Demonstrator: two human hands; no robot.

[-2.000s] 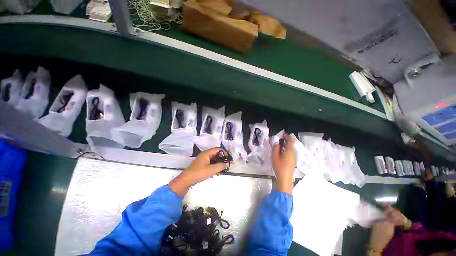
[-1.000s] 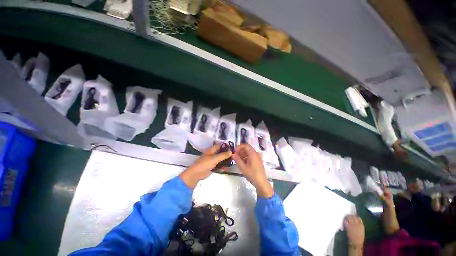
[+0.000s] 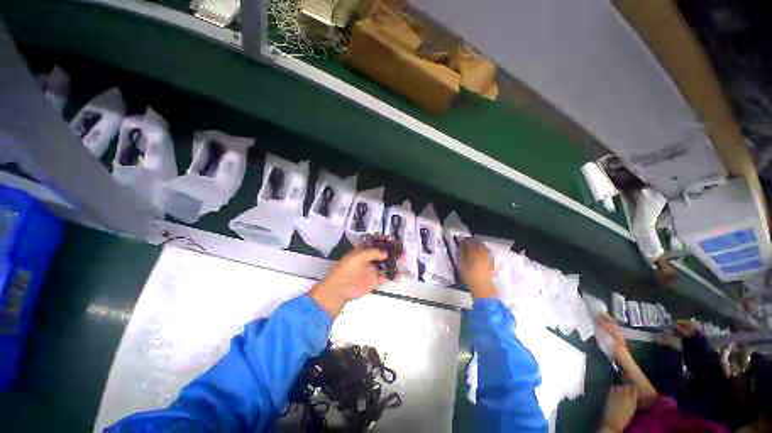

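Observation:
My left hand (image 3: 349,277) holds a small clump of black cables (image 3: 387,254) above the pale rail. My right hand (image 3: 476,265) is at an opened white wrapper (image 3: 457,230) in the row; its fingertips are over the wrapper's opening, and whether a cable is between them is hidden. Wrappers to the left, such as one white wrapper (image 3: 433,264), each hold a white item with a black cable on it. A loose pile of black cables (image 3: 343,385) lies on the whitish work mat (image 3: 212,338) between my forearms.
More white wrappers (image 3: 542,292) stand close together to the right. White sheets (image 3: 563,372) lie beside my right sleeve. A neighbour's hands (image 3: 624,355) are at the right. A blue tote (image 3: 21,279) is at the left. A brown box (image 3: 406,63) is on the shelf above.
My right hand has moved from beside my left hand to a wrapper further right. The row of wrappers has shifted left. The neighbour's raised hand holds a white wrapper at the rail.

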